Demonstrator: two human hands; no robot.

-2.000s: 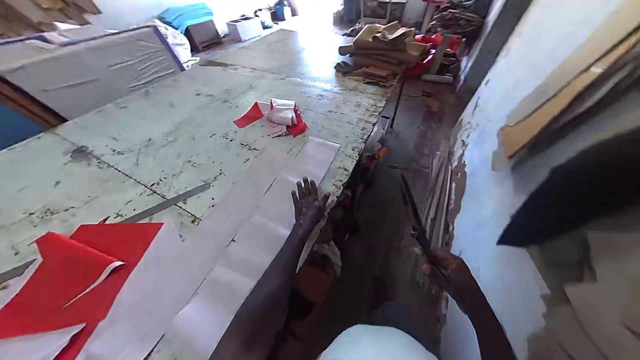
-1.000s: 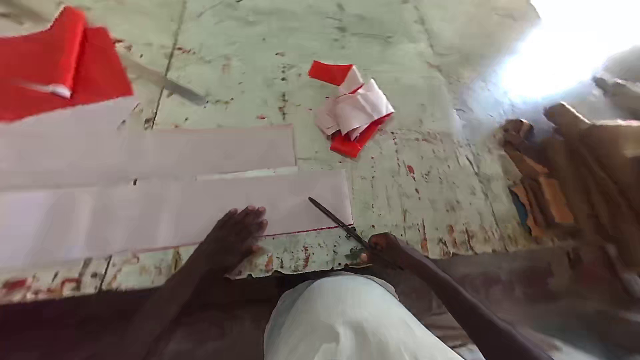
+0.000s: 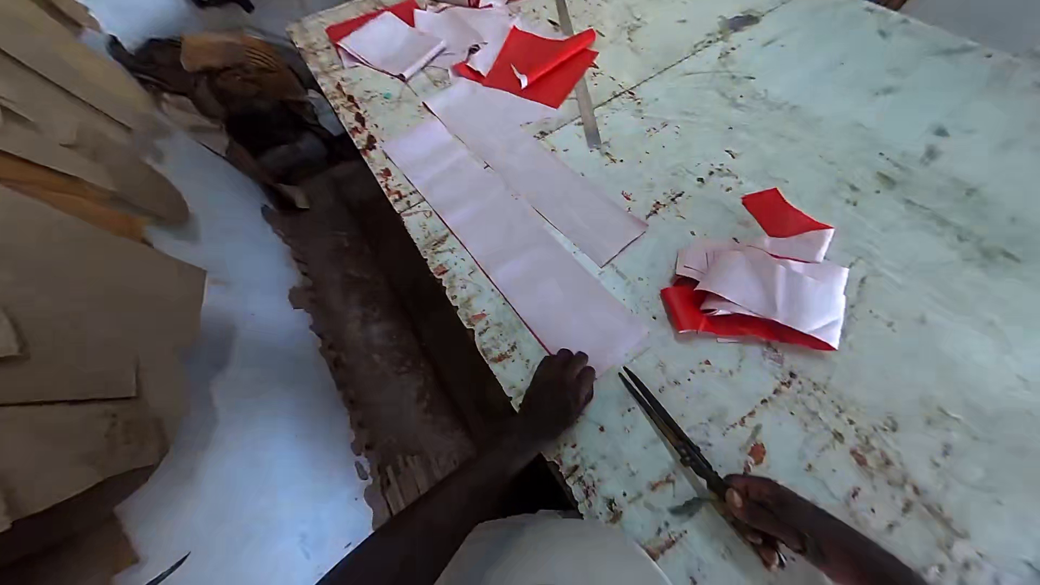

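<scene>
My left hand (image 3: 559, 393) rests at the near end of a long pale pink fabric strip (image 3: 520, 260) with a red edge, its fingertips on the strip's corner. In my right hand (image 3: 768, 516) is a pair of large dark scissors (image 3: 670, 426), the blades nearly together and their tips just off the strip's end. A second pale strip (image 3: 561, 191) lies beside the first. To the right sits a folded bundle of red and white fabric (image 3: 764, 292). More red fabric (image 3: 540, 65) and folded pale pieces (image 3: 394, 45) lie at the far end.
The worn, pale green tabletop (image 3: 894, 390) has a chipped edge along its left side. A metal ruler-like strip (image 3: 581, 89) lies across the far part. Left of the table is a dark gap, then brown sheets (image 3: 81, 325) by a whitish wall and a dark heap (image 3: 268, 106).
The view has swung strongly round. My left hand is now at the strip's end, where it was farther along it before. The scissors were over the strip's end and are now off it.
</scene>
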